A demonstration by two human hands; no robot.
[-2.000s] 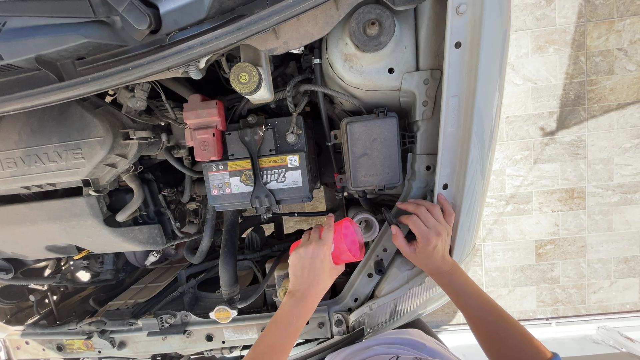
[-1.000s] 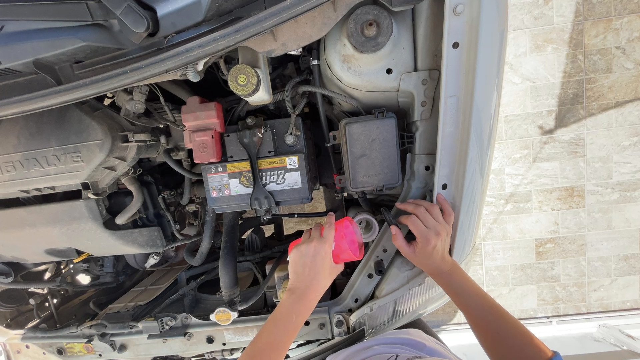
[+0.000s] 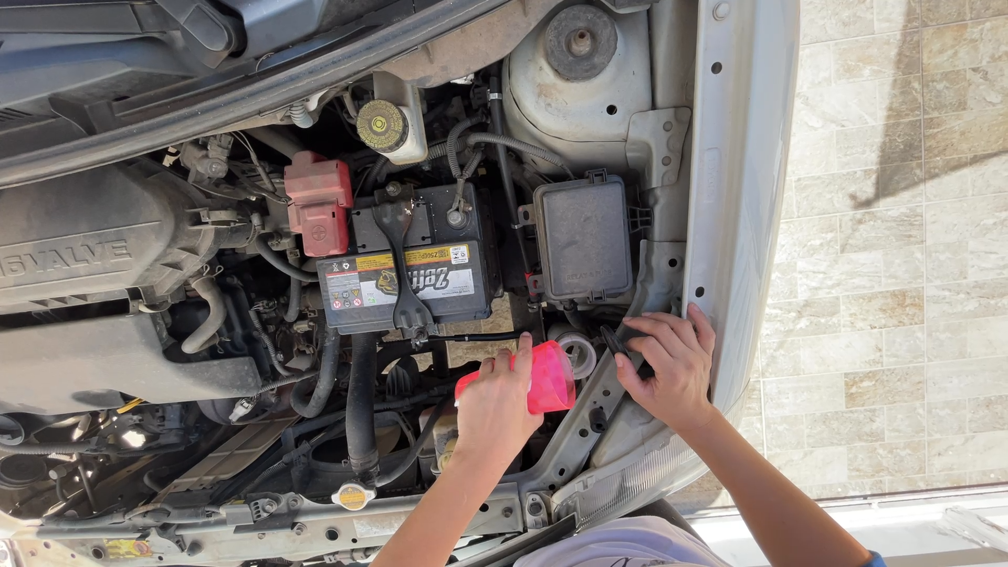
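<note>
My left hand [image 3: 496,402] is closed around a bright pink plastic cup [image 3: 553,378], tilted with its wide rim toward a white round reservoir filler neck [image 3: 579,353] beside the front fender. Whether liquid is flowing cannot be told. My right hand [image 3: 669,362] rests near the fender edge, its fingers on a small black part [image 3: 613,340], probably a cap, just right of the neck. Above the cup sit the car battery [image 3: 405,276] with its black hold-down bracket and the black relay and fuse box [image 3: 584,236].
Around my hands lie the red battery terminal cover [image 3: 318,205], the brake fluid reservoir cap [image 3: 382,126], the radiator cap [image 3: 353,496], a thick black hose [image 3: 361,402] and the engine cover [image 3: 87,244]. The pale fender edge [image 3: 728,236] borders a tiled floor [image 3: 882,315].
</note>
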